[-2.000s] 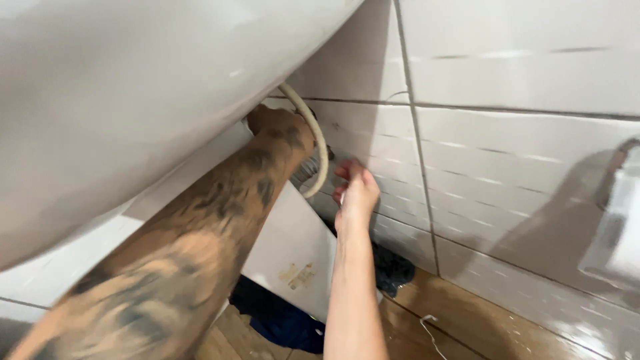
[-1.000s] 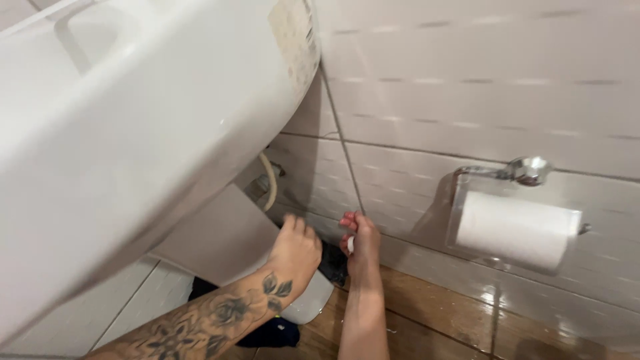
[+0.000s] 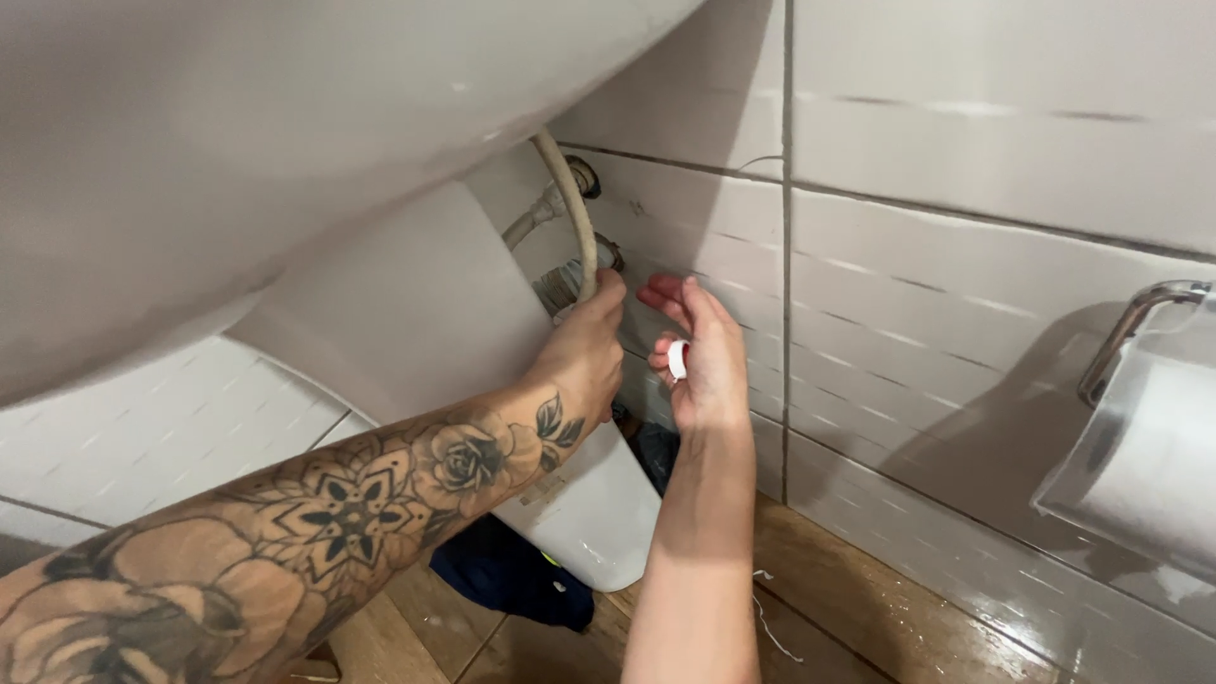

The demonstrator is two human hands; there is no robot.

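Under the white ceramic sink (image 3: 285, 142), my left hand (image 3: 584, 347), on the tattooed arm, is closed around the lower end of a cream flexible hose (image 3: 577, 214); its fingertips and the hose end are hidden. Just to its right, my right hand (image 3: 705, 351) holds a small white ring-like roll (image 3: 677, 360), apparently tape, low against the palm. The fingers of that hand are bent, with the upper ones apart. Behind the hose, a wall fitting (image 3: 581, 178) carries another connector, and a ribbed grey pipe (image 3: 560, 285) meets the wall below it.
A white ceramic pedestal (image 3: 408, 294) slants beneath the sink. Dark blue cloth (image 3: 518, 575) lies by its base on the wood-look floor (image 3: 826, 579), near a thin white strand (image 3: 774, 632). At right, a toilet paper roll (image 3: 1154, 465) hangs on the tiled wall.
My left hand has moved from below the hose up to its lower end and closed on it. The right hand still holds the white roll. The view has shifted closer beneath the sink.
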